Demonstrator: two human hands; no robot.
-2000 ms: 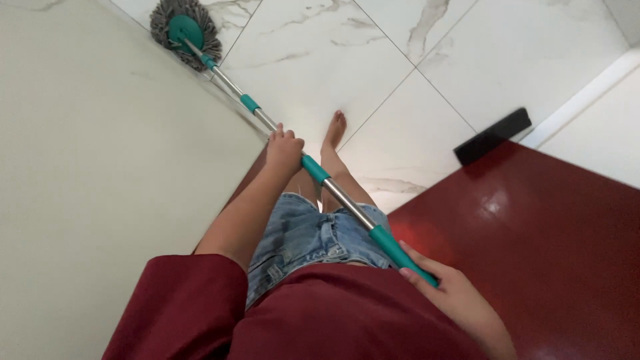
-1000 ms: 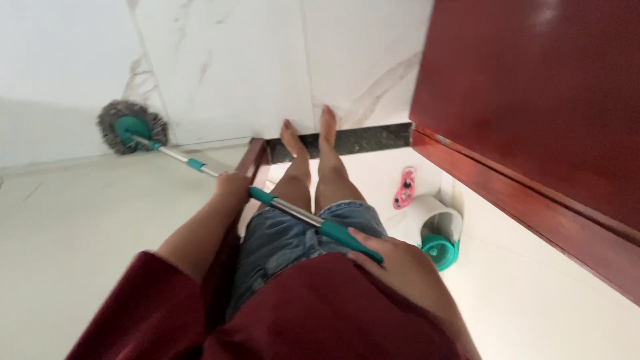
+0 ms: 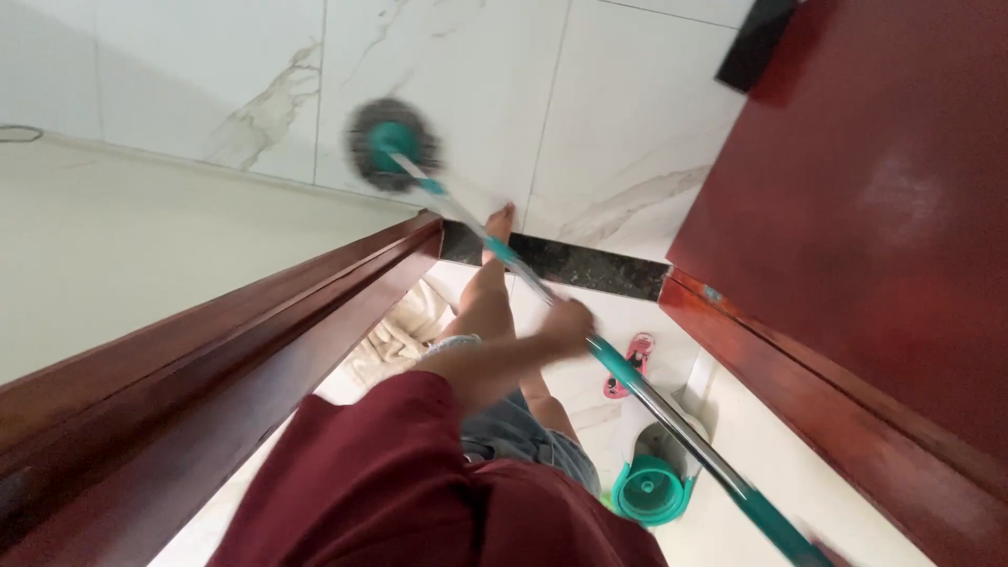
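Note:
A mop's metal and teal pole (image 3: 693,441) runs diagonally from the lower right to the upper left. Its round grey mop head (image 3: 394,145), with a teal centre, is over the marble-look floor tiles (image 3: 441,47) and is blurred. My left hand (image 3: 568,327) grips the pole around its middle, just above a teal section. Near the lower right edge, only a blurred bit of my right hand (image 3: 823,551) shows beside the pole's teal end; its fingers are hidden.
Dark red door frame (image 3: 236,331) stands left, a red door (image 3: 850,189) right. A black threshold (image 3: 587,264) crosses under my foot. Behind lie pink slippers (image 3: 642,350), a bucket with a teal spin basket (image 3: 650,488) and beige cloth (image 3: 402,331). A black object (image 3: 756,47) is beside the door.
The mop head has moved away from the wall at the left onto the tiles nearer the doorway. My right hand has gone to the lower right, mostly out of view. The view has shifted.

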